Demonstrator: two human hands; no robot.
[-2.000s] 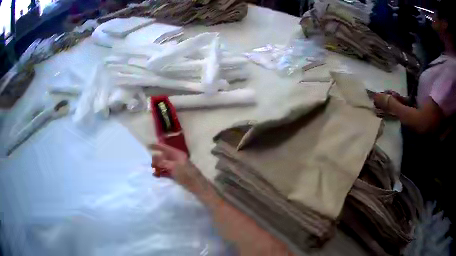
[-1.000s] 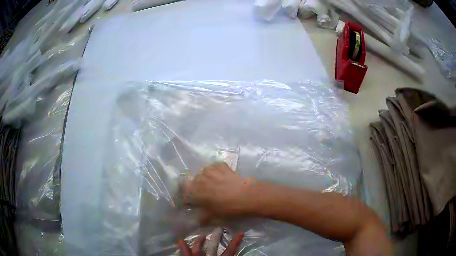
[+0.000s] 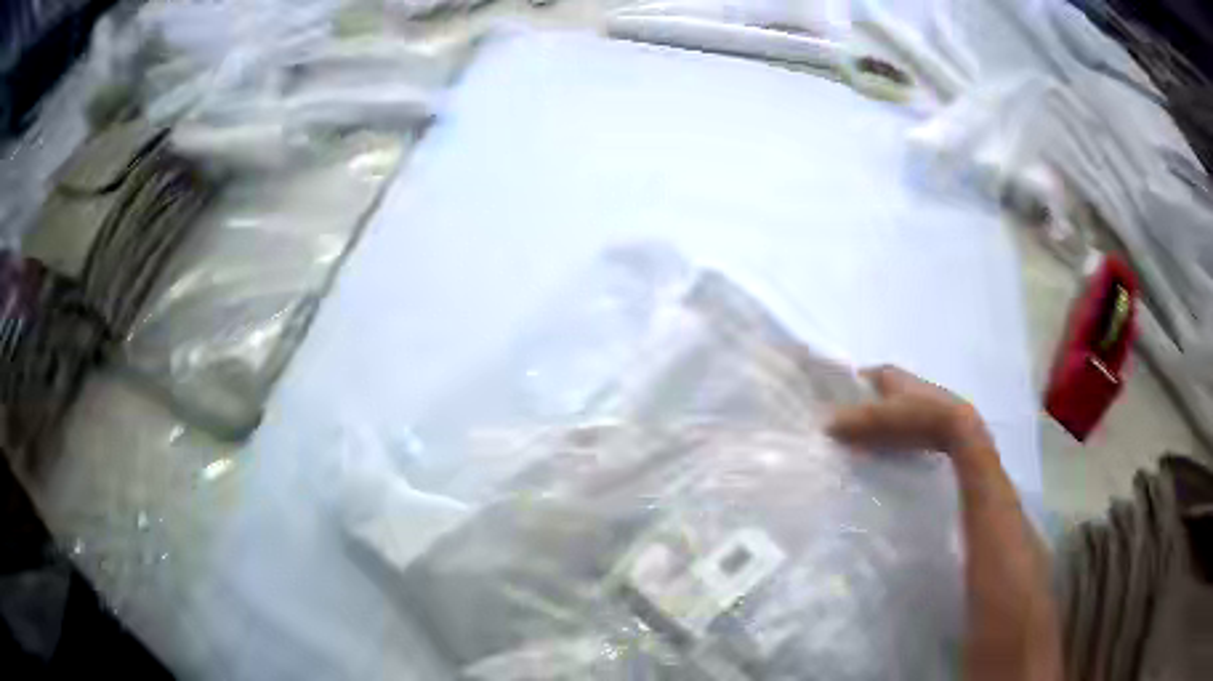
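Note:
A clear polybag (image 3: 532, 532) with a greyish-tan tote inside lies turned at an angle over the front of the white-blue foam mat (image 3: 665, 160). It is blurred by motion. A small white sticker (image 3: 736, 561) with a dark mark shows near its front. My right hand (image 3: 905, 410) grips the upper right edge of the bag, thumb and fingers around it. My left hand is not in the picture.
The red tape dispenser (image 3: 1093, 349) stands right of the mat. A tote stack (image 3: 1124, 572) lies at the lower right. White stuffing rolls (image 3: 745, 40) lie along the back. Shiny clear polybags (image 3: 253, 273) and folded tan totes (image 3: 144, 226) lie at the left.
The filled bag has turned and shifted on the mat. My right hand has moved from the bag's middle to its right edge and taken hold. My left hand has left the picture.

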